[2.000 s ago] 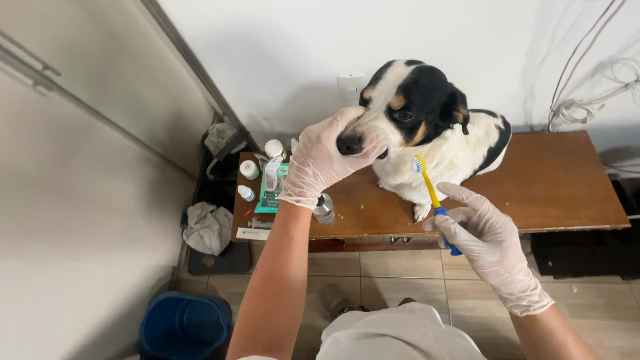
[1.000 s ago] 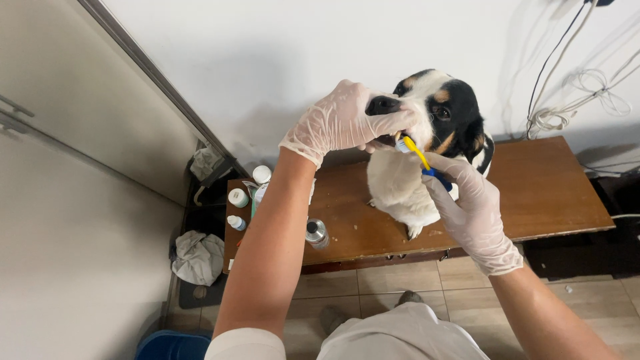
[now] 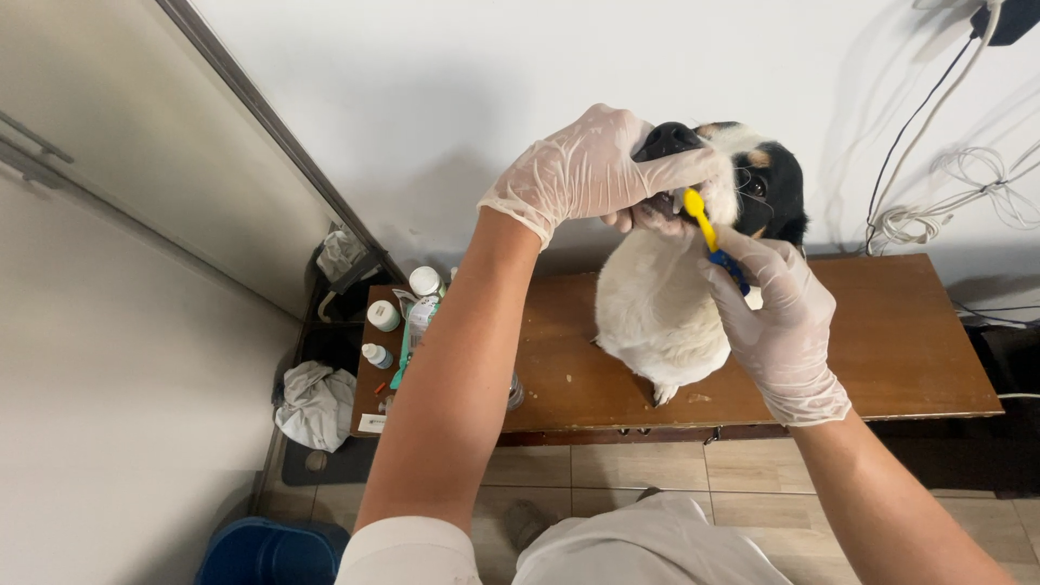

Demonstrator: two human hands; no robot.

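Note:
A black, white and tan dog point(image 3: 666, 309) sits on a brown wooden bench, its muzzle raised. My left hand point(image 3: 597, 171), in a translucent glove, is closed around the muzzle, the thumb lying across its side below the nose; the mouth is parted. In my right hand point(image 3: 772, 317), gloved as well, is a toothbrush point(image 3: 700, 218) with a yellow neck and a blue handle. The back of its head faces me at the side of the dog's mouth. Its bristles are hidden, so contact with the teeth cannot be made out.
White-capped bottles point(image 3: 383, 315) and a green-and-white packet point(image 3: 404, 357) stand on the left end of the wooden bench point(image 3: 877, 341). A metallic container point(image 3: 515, 392) is partly behind my left forearm. Cables point(image 3: 910, 223) hang at the right wall. A blue bucket point(image 3: 268, 552) is on the floor at lower left.
My right hand has brought the toothbrush from beside the dog's chest up to its mouth. My left hand stays on the muzzle, which is now tipped higher. The view has shifted somewhat.

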